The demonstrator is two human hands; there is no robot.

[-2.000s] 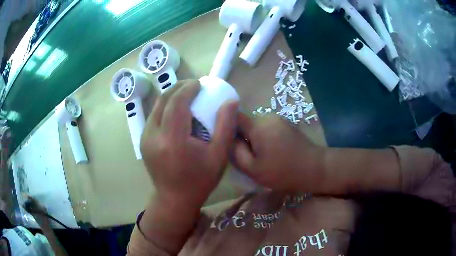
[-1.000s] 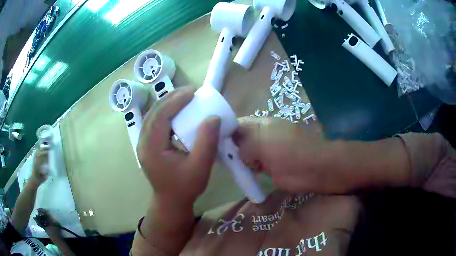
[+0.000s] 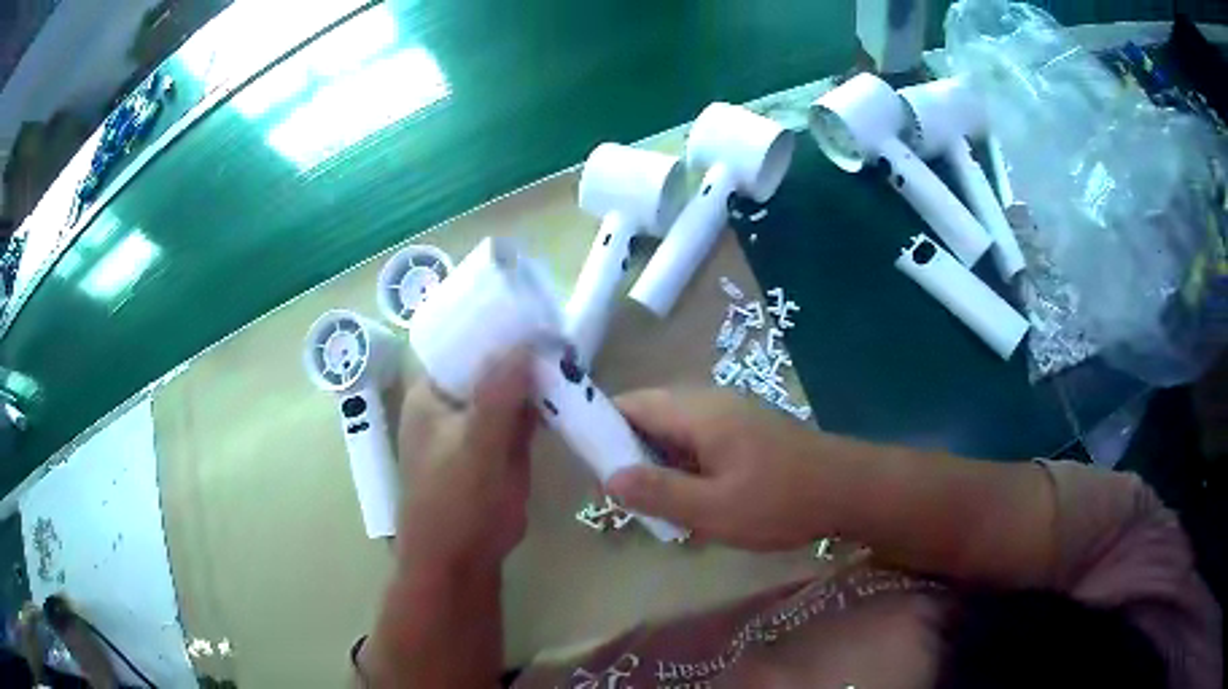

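A white handheld fan (image 3: 593, 424) is held in both hands in front of me, its head at upper left and its handle slanting down to the right. The dark display window and small dark openings on the handle show. My left hand (image 3: 465, 464) is closed around the lower side of the head, slightly blurred. My right hand (image 3: 714, 464) grips the lower handle. Small white button pieces (image 3: 754, 347) lie in a pile beyond my right hand, and a few more (image 3: 603, 514) lie just below the held fan.
Fans lie on the brown board (image 3: 256, 471) at left (image 3: 368, 458) and at the back (image 3: 707, 222). More fans (image 3: 929, 202), a loose handle cover (image 3: 963, 296) and a clear plastic bag (image 3: 1091, 189) lie at right. The green conveyor (image 3: 539, 81) runs behind. Another person's hand (image 3: 61, 633) shows at lower left.
The held fan has turned so its handle's openings show, and my right hand has moved down onto the lower handle. The view has shifted, showing more of the conveyor. The fan at far left is gone from view.
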